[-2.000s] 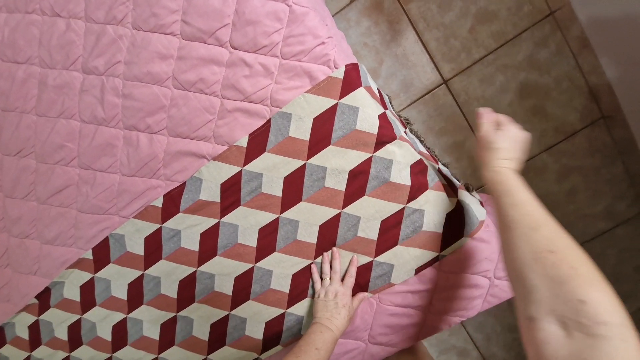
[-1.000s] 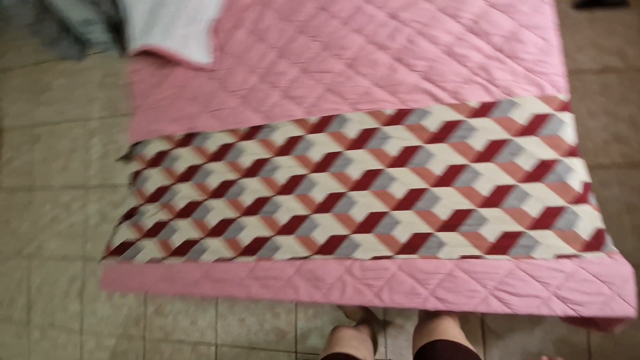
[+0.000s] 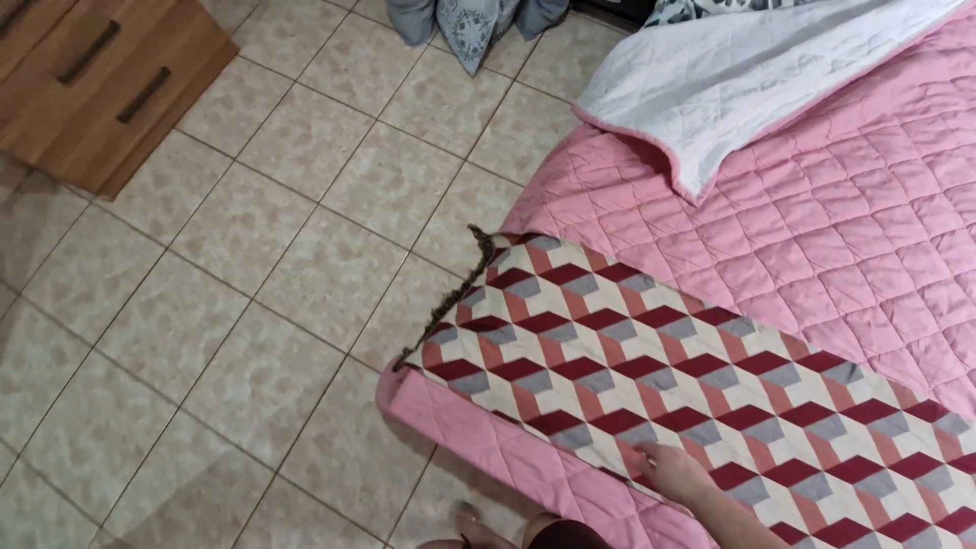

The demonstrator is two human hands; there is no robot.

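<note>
A runner of patterned fabric with red, grey and cream geometric shapes (image 3: 602, 343) lies across the foot of a bed, over a pink quilted bedspread (image 3: 831, 259). Dark fringe trim (image 3: 461, 293) runs along its short end, which drapes over the bed's corner. My right hand (image 3: 671, 469) is over the runner near its long lower edge, fingers curled; whether they pinch the cloth cannot be told. My left hand is out of view.
The bedspread's top corner is folded back, showing its white underside (image 3: 656, 84). A wooden chest of drawers (image 3: 160, 38) stands at the upper left on the tiled floor (image 3: 206, 252). Grey patterned fabric (image 3: 467, 34) hangs or lies at the top. My feet and knee are below the bed's edge.
The view has swung from one end of the runner to the other. My left hand, earlier flat on the fabric, is out of view, and my right hand is now low over the runner.
</note>
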